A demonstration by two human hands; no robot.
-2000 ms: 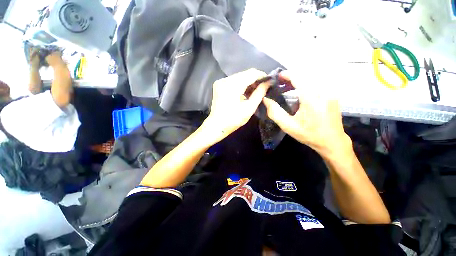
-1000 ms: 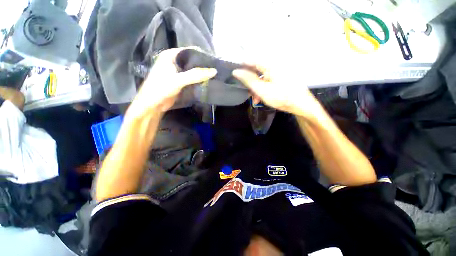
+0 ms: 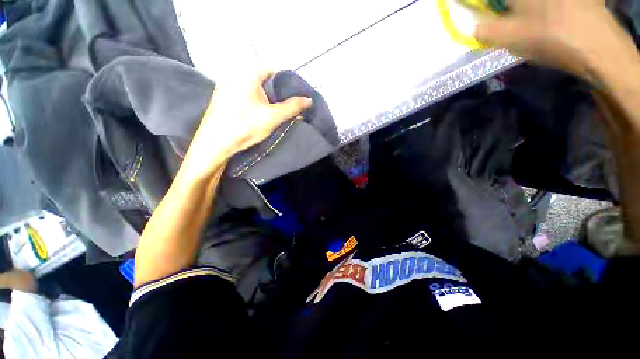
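Observation:
A large dark grey garment (image 3: 158,95) lies over the left part of the white table and hangs over its edge. My left hand (image 3: 245,119) is shut on a flap of it at the table's front edge, thumb on top, beside pale yellowish stitching. A light thread end hangs below the flap. My right hand (image 3: 540,31) is at the upper right, blurred, at the yellow and green scissors (image 3: 456,28). The scissors are partly cut off by the top edge, and the hand's grip on them is unclear.
The white table (image 3: 379,77) has a ruler strip along its front edge. Dark grey cloth (image 3: 484,168) hangs below it at right, with a blue item (image 3: 572,261) near the floor. Another person's white sleeve (image 3: 52,326) shows at lower left, near another pair of yellow-green scissors (image 3: 35,242).
My right hand has let go of the flap and moved right to the scissors. My left hand still holds the flap. The view has turned and shifted right.

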